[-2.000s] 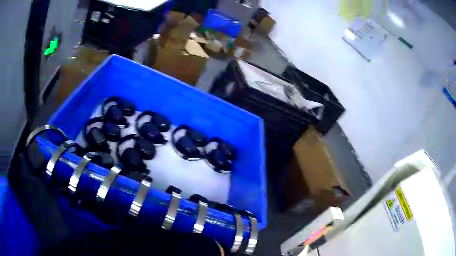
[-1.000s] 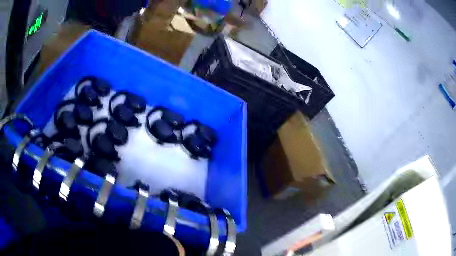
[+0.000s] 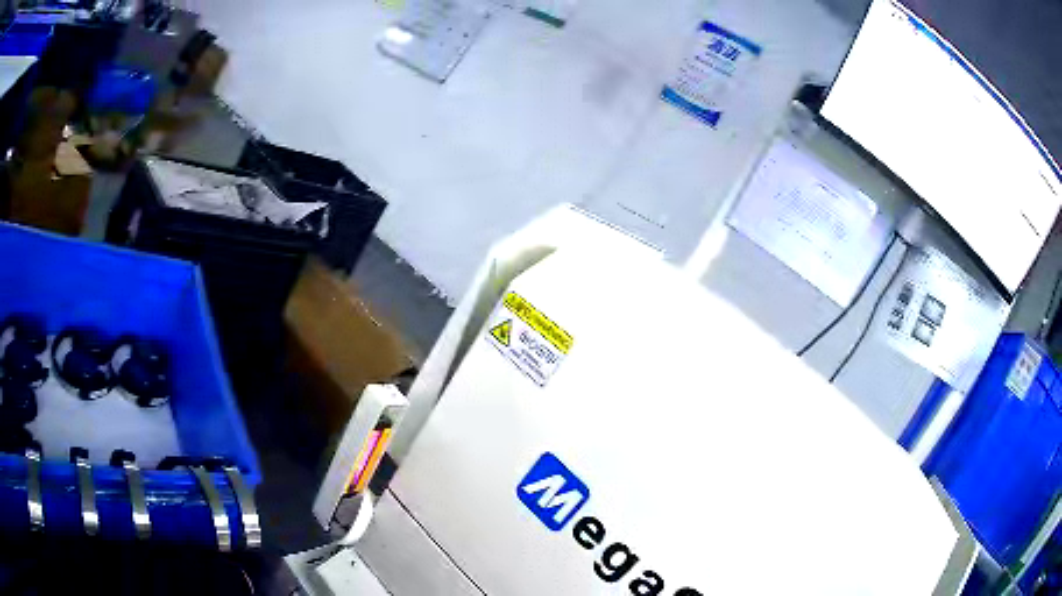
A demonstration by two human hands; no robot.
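The off-white test box (image 3: 699, 442) stands in front of me, its curved lid down, with a blue M logo and part of its name showing. The blue tote (image 3: 105, 262) is at the left, cut off by the picture's edge. Black headphones (image 3: 142, 370) lie on its pale liner. Several silver metal bands (image 3: 137, 501) hang over its near edge. The light curtain (image 3: 363, 456) with a yellow-pink strip stands upright beside the box. Neither of my hands shows in the picture.
A bright monitor (image 3: 932, 128) is at the upper right, with thin dark cables below it. Black crates (image 3: 216, 233) and a brown cardboard box (image 3: 338, 338) stand on the floor behind the tote. Another blue bin (image 3: 1007, 431) is at the right edge. Papers hang on the white wall.
The view has turned right. The tote has shifted to the left edge, and the test box now fills the lower middle. The monitor has come into view.
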